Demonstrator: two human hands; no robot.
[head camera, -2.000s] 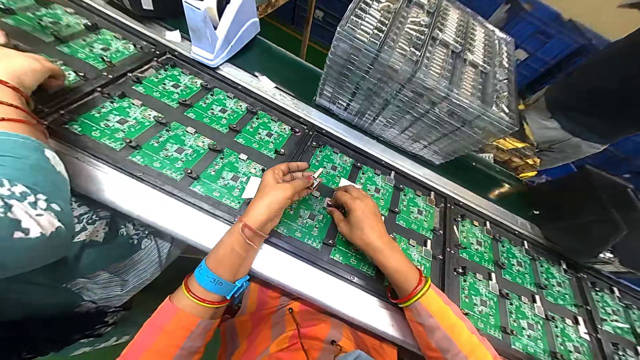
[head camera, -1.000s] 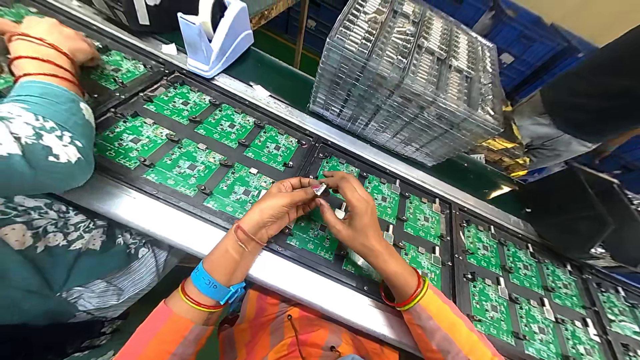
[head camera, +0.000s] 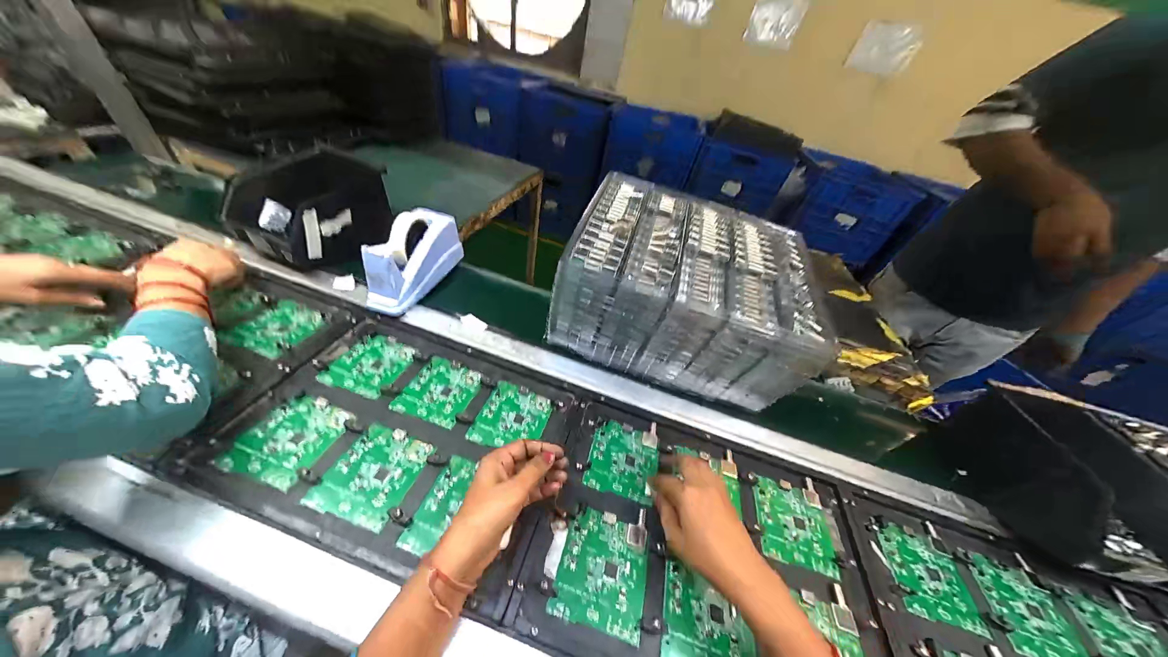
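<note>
My left hand (head camera: 518, 488) is over the joint between two black trays, thumb and fingertips pinched together; whether something small is between them cannot be told. My right hand (head camera: 698, 506), slightly blurred, reaches over the black tray (head camera: 570, 520) with its fingertips by the right edge of a green circuit board (head camera: 620, 461); what the fingers touch is hidden. Below it lies another green circuit board (head camera: 598, 575) with a small metal-ended part at its top right corner. A white strip (head camera: 555, 547) lies at that board's left edge.
A clear plastic tray stack (head camera: 684, 301) filled with metal parts stands behind the rail. Left of it are a tape dispenser (head camera: 415, 260) and a black bin (head camera: 310, 214). A co-worker's hands (head camera: 196, 265) are over boards at left. Another person (head camera: 1049, 201) stands at right.
My hands were close together one second ago and are now apart, the right one over the boards to the right. The view has tilted up strongly. The co-worker's second hand has come into view.
</note>
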